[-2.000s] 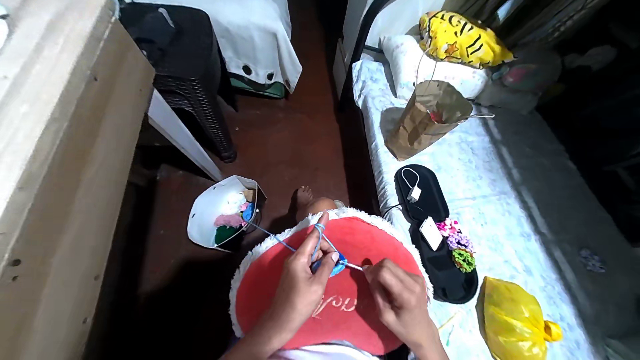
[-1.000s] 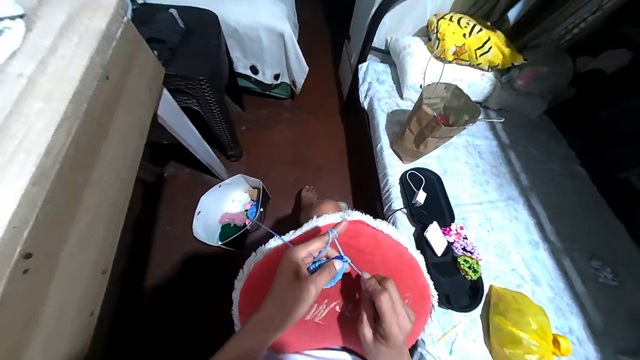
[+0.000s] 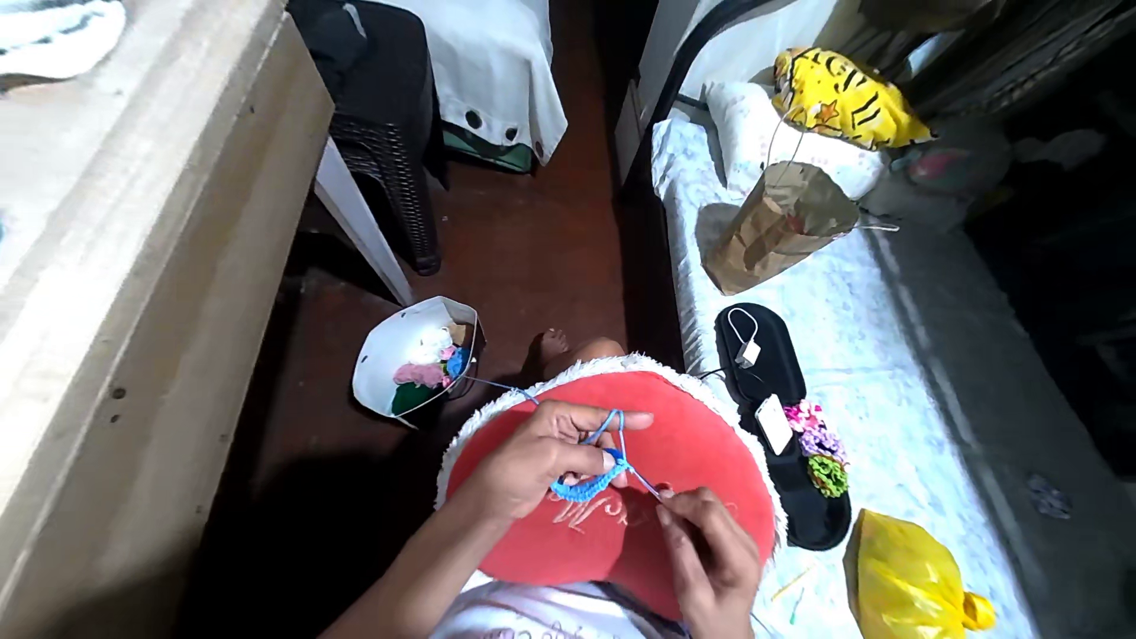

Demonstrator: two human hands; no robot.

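Note:
Over a red cushion with white fluffy trim (image 3: 612, 532), my left hand (image 3: 555, 448) pinches a ring of blue crochet work (image 3: 587, 487), with blue yarn (image 3: 624, 435) looped over its raised index finger. My right hand (image 3: 710, 541) holds a thin crochet hook (image 3: 646, 482) whose tip meets the right side of the ring; the handle is mostly hidden by the fingers. The strand runs left from my left hand to a white container (image 3: 377, 359) of yarn balls on the floor.
On the bed at right lie an open black case (image 3: 768, 346), crocheted scrunchies (image 3: 825, 444), a brown paper bag (image 3: 781, 231) and a yellow plastic bag (image 3: 905, 577). A wooden table (image 3: 222, 204) edges the left, beside a black plastic stool (image 3: 390, 133).
The yarn loop on my left index finger has changed shape, and the left index finger now points out to the right. My right hand with the hook has shifted a little relative to the ring.

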